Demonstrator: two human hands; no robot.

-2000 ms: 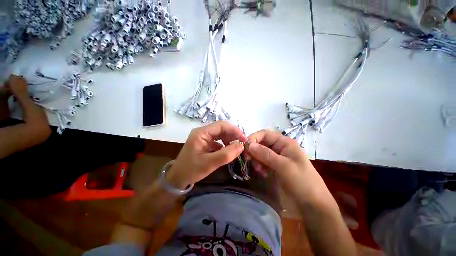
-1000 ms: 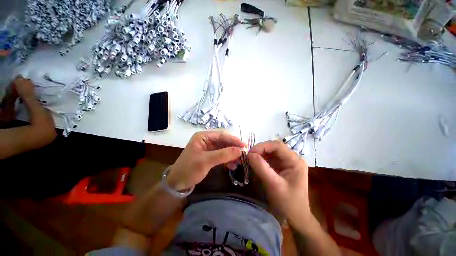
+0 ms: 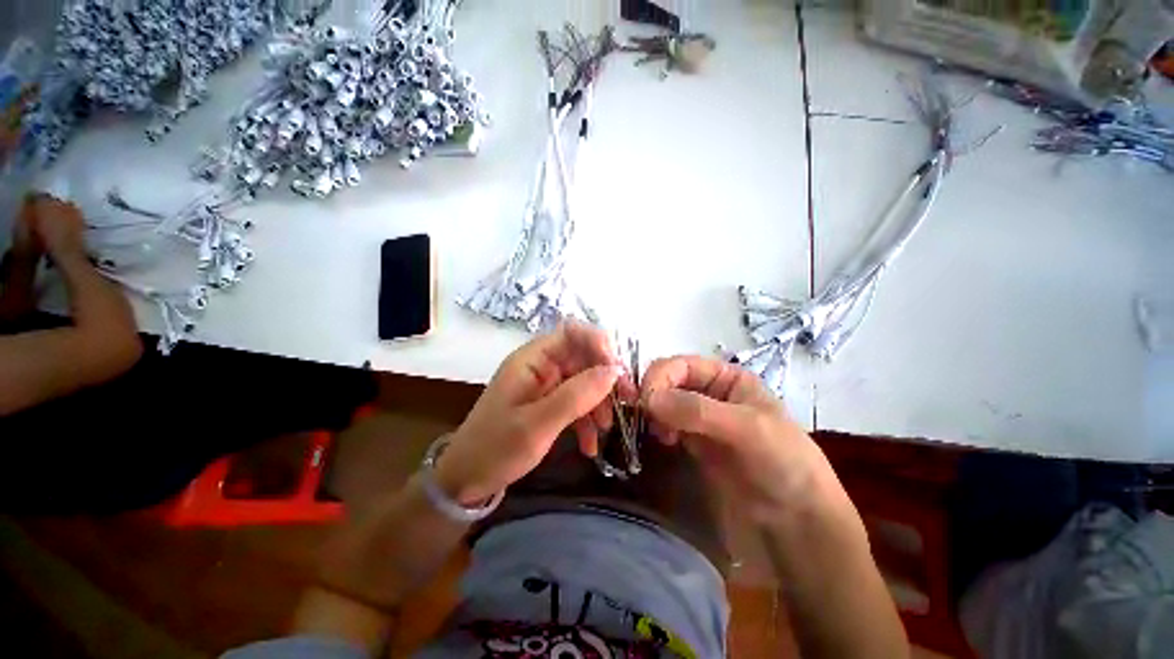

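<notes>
My left hand (image 3: 547, 393) and my right hand (image 3: 715, 409) meet at the table's front edge, over my lap. Between their fingertips are thin wire ends (image 3: 627, 367) that stick up. Thumb and forefinger of each hand are pinched on them. Part of the small bunch of leads (image 3: 627, 451) hangs below the fingers, dark and hard to make out. The middle bundle of leads (image 3: 547, 206) lies beyond my left hand, connectors toward me. The right bundle of leads (image 3: 875, 258) lies across the table seam, its wire ends splayed at the back.
A black smartphone (image 3: 407, 287) lies left of the middle bundle. A large heap of leads (image 3: 354, 103) is at back left. A neighbour's hands (image 3: 54, 229) are at far left by a small loose group of leads (image 3: 213, 245). Keys (image 3: 672, 49) and a picture-printed bag (image 3: 1004, 39) are at the back.
My fingertips have shifted slightly around the wire ends, and my right hand has turned a little. The bundles and the phone have not moved on the table; the view has tilted slightly.
</notes>
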